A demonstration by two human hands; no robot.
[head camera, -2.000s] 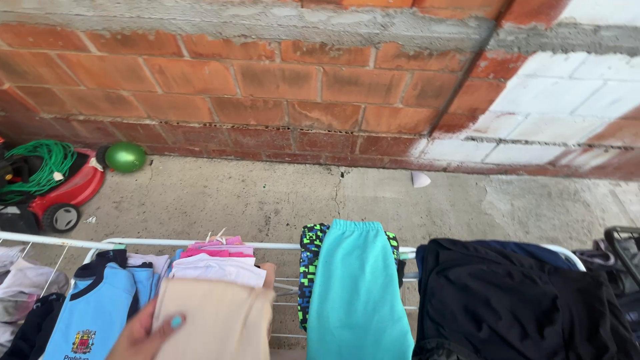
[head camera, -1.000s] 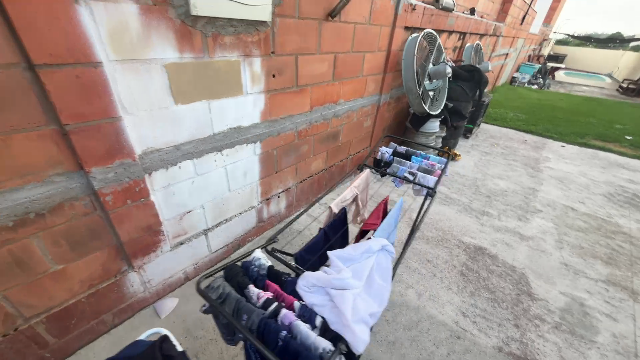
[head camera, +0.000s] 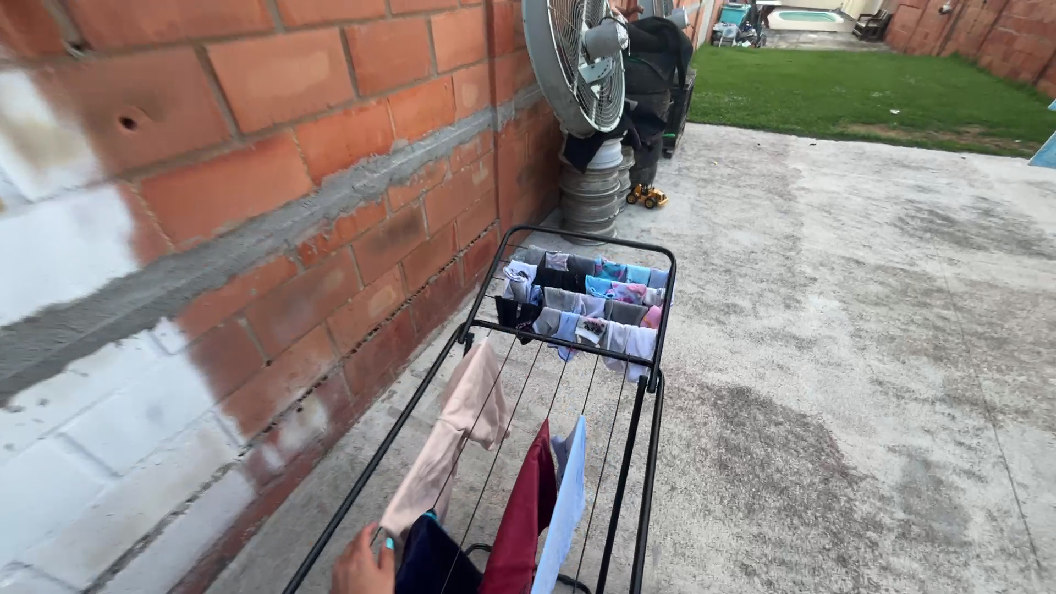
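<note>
My left hand (head camera: 363, 561), with teal nail polish, is at the bottom edge, its fingertips at the lower end of a pale pink garment (head camera: 450, 437) and beside a dark navy garment (head camera: 433, 557). Whether it grips the cloth cannot be told. These hang on the wires of a black folding drying rack (head camera: 648, 487). To their right hang a maroon garment (head camera: 524, 511) and a light blue one (head camera: 565, 503). Small socks and cloths (head camera: 586, 301) cover the rack's far raised section. My right hand is not in view.
A brick wall (head camera: 330, 165) runs along the left. Past the rack, a large metal fan (head camera: 577, 66) stands over stacked wheel rims (head camera: 590, 194), near a yellow toy loader (head camera: 647, 195). Concrete ground (head camera: 825, 330) stretches right, with grass (head camera: 866, 91) beyond. A light blue cloth (head camera: 1046, 148) shows at the right edge.
The view has swung from the white rack to the black one and moved closer along it. Two seconds ago my left hand was on a beige garment; now it is beside the pale pink one.
</note>
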